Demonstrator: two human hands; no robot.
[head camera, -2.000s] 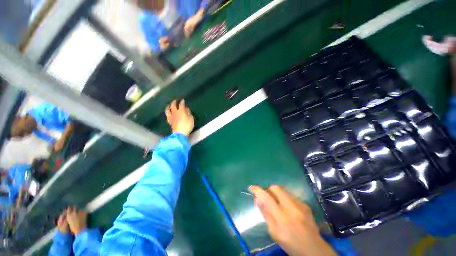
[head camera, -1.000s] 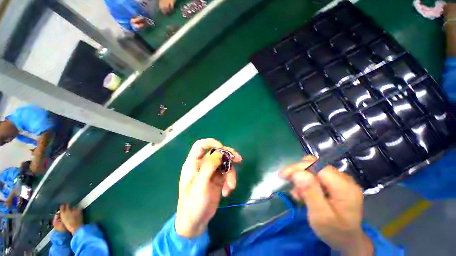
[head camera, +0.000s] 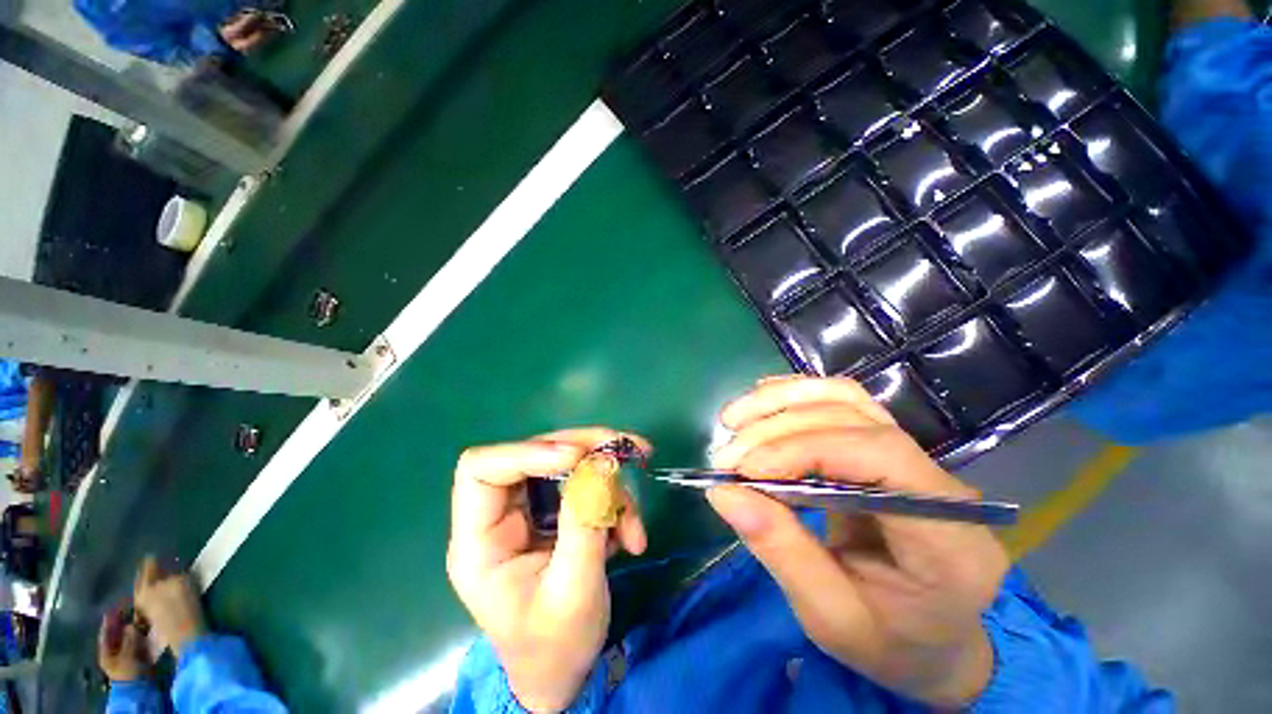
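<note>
My left hand (head camera: 537, 572) holds a small unit (head camera: 618, 452) with dark and reddish bits at its top, above the green bench. A dark part of it shows between the fingers. A yellowish finger cot (head camera: 593, 494) covers one digit on the unit. My right hand (head camera: 865, 544) holds metal tweezers (head camera: 865, 498) between thumb and fingers. Their fine tip points left, just right of the unit; I cannot tell whether it touches.
A black blister tray (head camera: 893, 265) lies at the upper right, with tiny pale bits in a few pockets. Beyond the white rail (head camera: 481, 251), the belt (head camera: 300, 405) carries small units. Another person's hands (head camera: 161, 607) are at lower left.
My left hand has turned the unit and stays over the bench, after reaching to the belt earlier. My right hand has moved left, bringing the tweezers beside the unit.
</note>
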